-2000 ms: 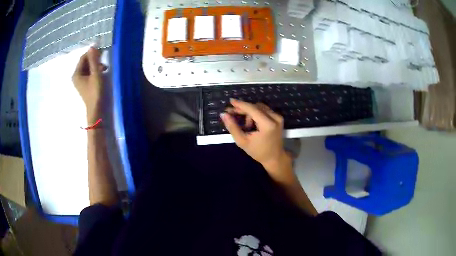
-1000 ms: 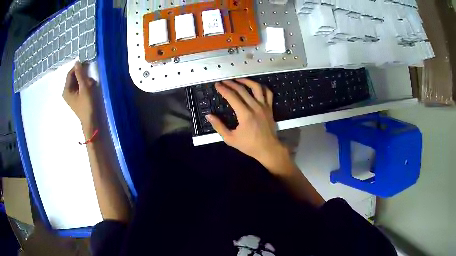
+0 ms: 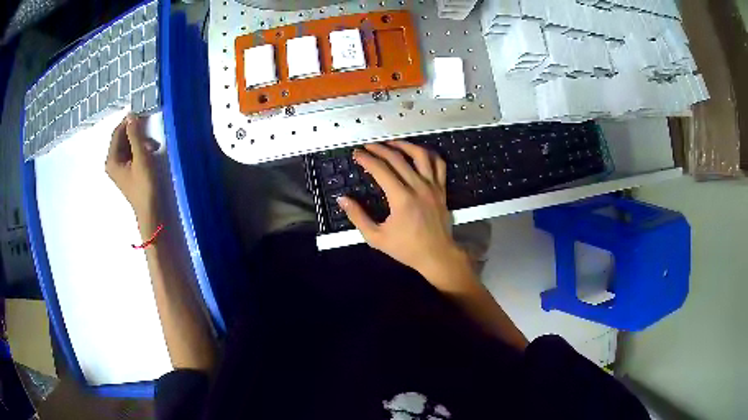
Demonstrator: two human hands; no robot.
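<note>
My right hand [image 3: 406,201] lies palm down with fingers spread over the left part of the black keyboard [image 3: 508,164]. My left hand [image 3: 133,164] is over the blue tray [image 3: 182,197], fingers bent together at the lower edge of the finished rows [image 3: 94,74]; whether it holds a piece is unclear. A small white shape [image 3: 154,131] shows beside its fingers. The orange fixture [image 3: 328,86] holds three white housings [image 3: 303,57]. The rightmost one [image 3: 348,50] bears faint grey print, and the pocket to its right is empty. A loose white housing [image 3: 449,78] lies right of the fixture.
The fixture sits on a perforated metal plate [image 3: 287,135]. Unmarked stock [image 3: 586,57] is stacked to its right. The keyboard shelf's white edge [image 3: 566,193] runs below the keyboard. A blue stool [image 3: 619,262] stands at the lower right, and brown cardboard [image 3: 718,90] at the far right.
My right hand has come down from above the keyboard and spread its fingers on the keys. My left hand stays by the rows. Grey print now shows on the rightmost housing. The view has shifted.
</note>
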